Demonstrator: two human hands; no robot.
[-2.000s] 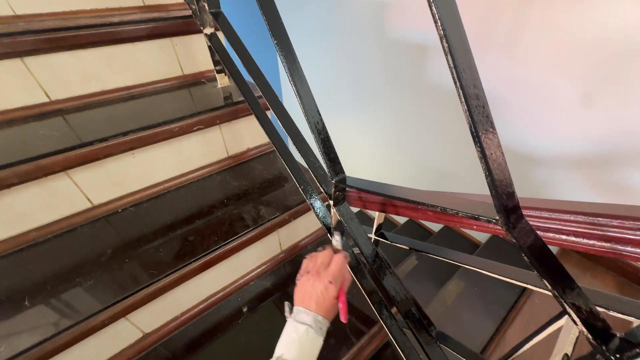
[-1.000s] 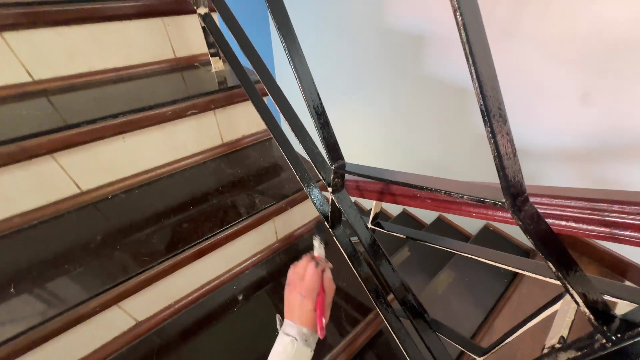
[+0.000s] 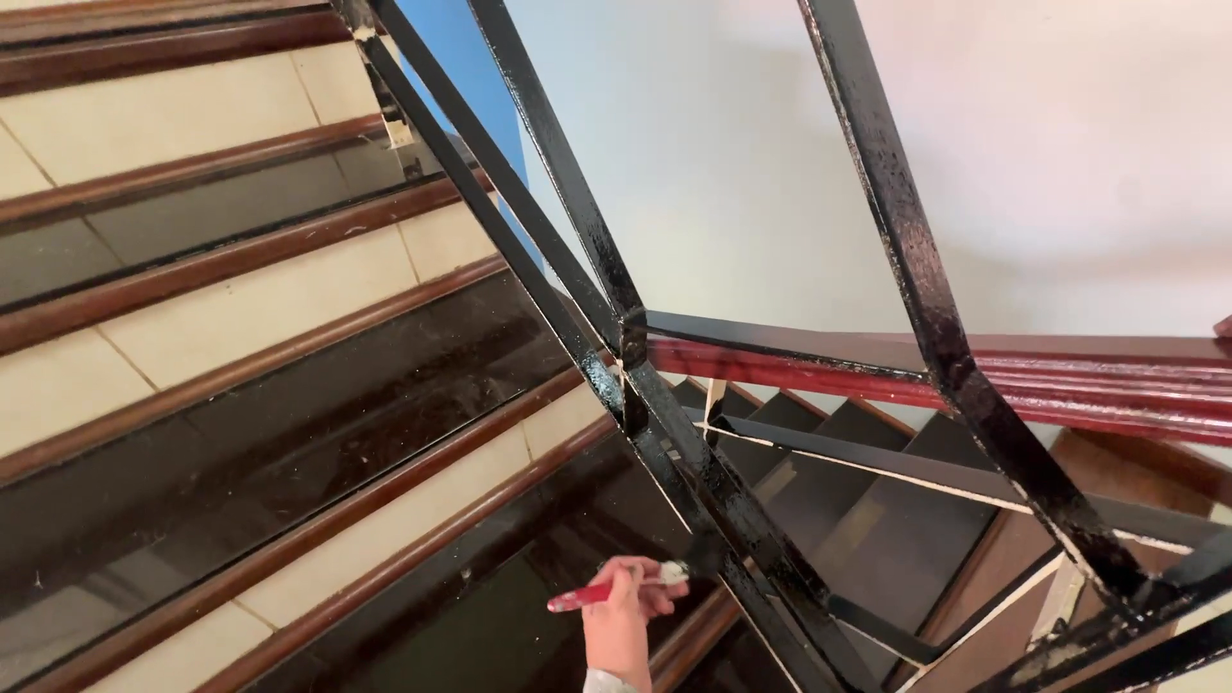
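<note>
My left hand (image 3: 628,606) reaches up from the bottom edge, its fingers closed around a small paintbrush with a red handle (image 3: 580,598). The handle points left, and the paint-smeared ferrule (image 3: 672,573) points right. Dark bristles (image 3: 705,555) lie at the lower black metal bar (image 3: 664,481) of the stair railing; whether they touch it is hard to tell. Wet-looking black paint shines on the railing's parallel bars and the upright (image 3: 895,192). Pale edges show on the lower rail (image 3: 866,464) and near some joints. My right hand cannot be made out.
Stair steps with dark treads, cream tile risers (image 3: 183,96) and brown edging fill the left. Behind the railing are a dark red handrail (image 3: 1088,390), a pale wall (image 3: 712,173) and a lower flight (image 3: 828,510). A pinkish patch at the right edge is too small to identify.
My left hand has moved down along the railing from near the joint, and has turned: the red handle hung at its right side and now points left. The brush stays in it.
</note>
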